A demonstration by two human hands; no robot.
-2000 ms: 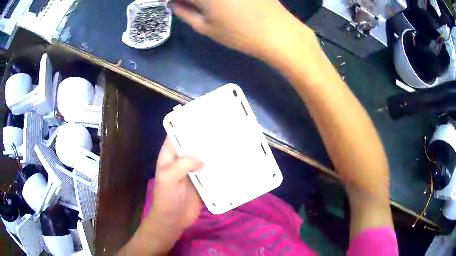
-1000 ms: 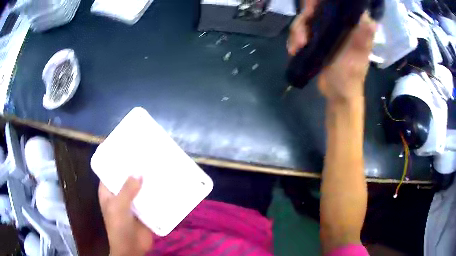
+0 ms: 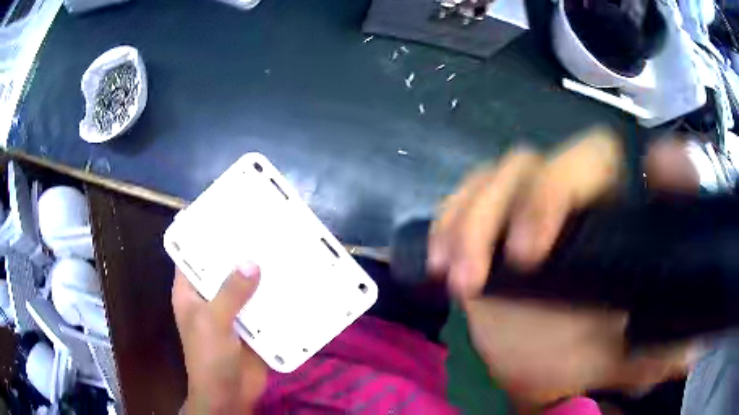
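A white plastic panel (image 3: 271,263) is held over my lap, with slots along its edges and holes at its corners. My left hand (image 3: 223,340) grips its lower left edge, thumb on top. My right hand (image 3: 527,235) is blurred and wrapped around a thick black electric screwdriver (image 3: 591,259), to the right of the panel. The screwdriver's front end is near the panel's right corner but apart from it; its bit cannot be made out. A white screw dish (image 3: 139,91) full of small screws lies at the left of the bench.
Small screws (image 3: 410,79) lie scattered on the dark bench (image 3: 324,105). A grey metal box (image 3: 437,31) stands at the back. A white housing (image 3: 600,77) is at the back right. White units (image 3: 69,219) fill a brown carton (image 3: 138,284) at the left.
My right hand went from the screw dish to the screwdriver, and has brought it down towards the panel. My left hand still holds the panel, now lower left. The view has shifted too.
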